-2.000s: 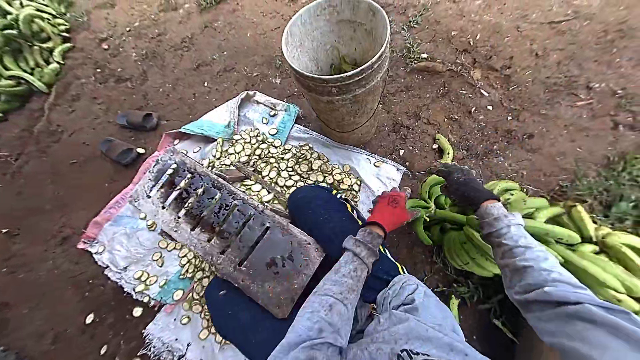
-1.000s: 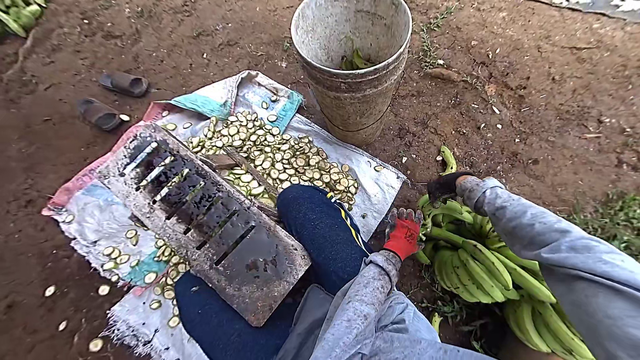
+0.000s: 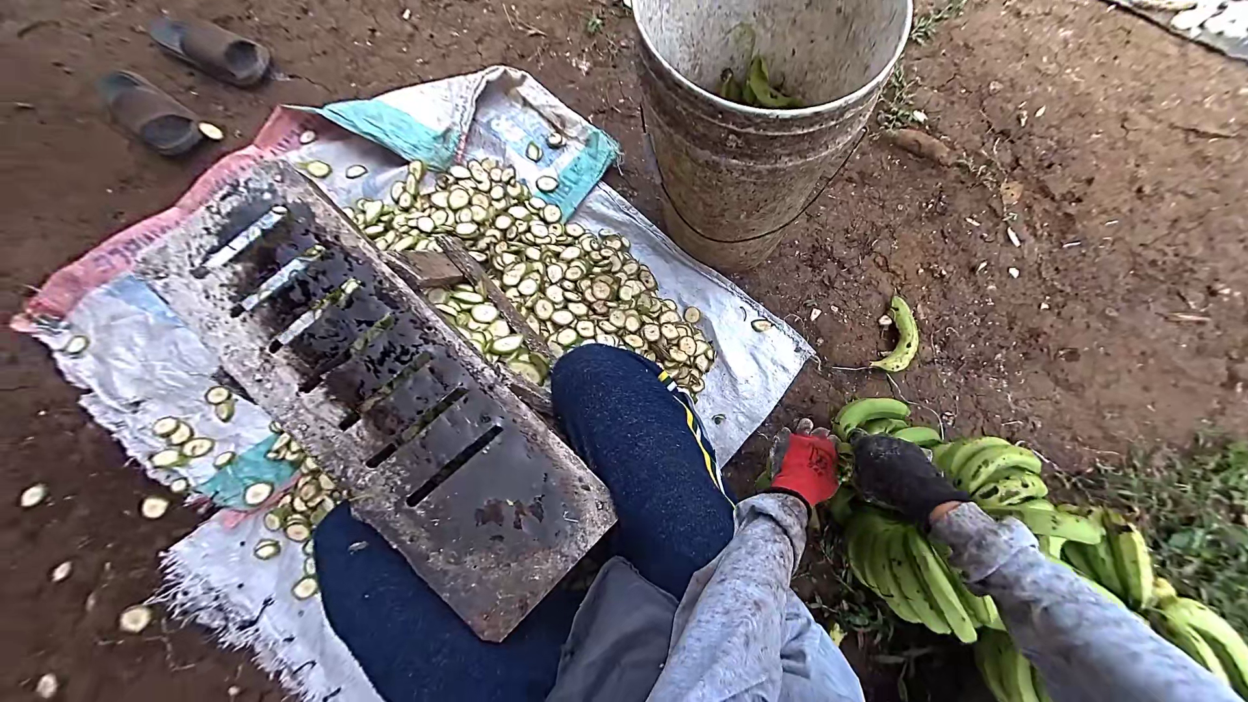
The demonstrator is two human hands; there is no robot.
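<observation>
My left hand point(image 3: 805, 465), in a red and grey work glove, touches the near end of a heap of green bananas or plantains point(image 3: 912, 575). Beside it my right hand point(image 3: 902, 476), in a black glove, lies over the top of the same bunch; its fingers are hidden among the fruit. A board slicer with several slots point(image 3: 507, 531) rests aslant across my legs. Beyond it, cut round slices point(image 3: 575, 278) are heaped on a woven plastic sack point(image 3: 751, 366). One loose green fruit point(image 3: 903, 334) lies on the soil above the bunch.
A dirty plastic bucket point(image 3: 751, 166) with some green pieces point(image 3: 760, 86) inside stands past the sack. A pair of sandals point(image 3: 161, 115) lies at the upper left. Scattered slices point(image 3: 135, 618) dot the soil at left. Grass point(image 3: 1180, 526) grows at the right edge.
My right hand has come nearer to my left hand over the bunch. The view has shifted somewhat to the left and down.
</observation>
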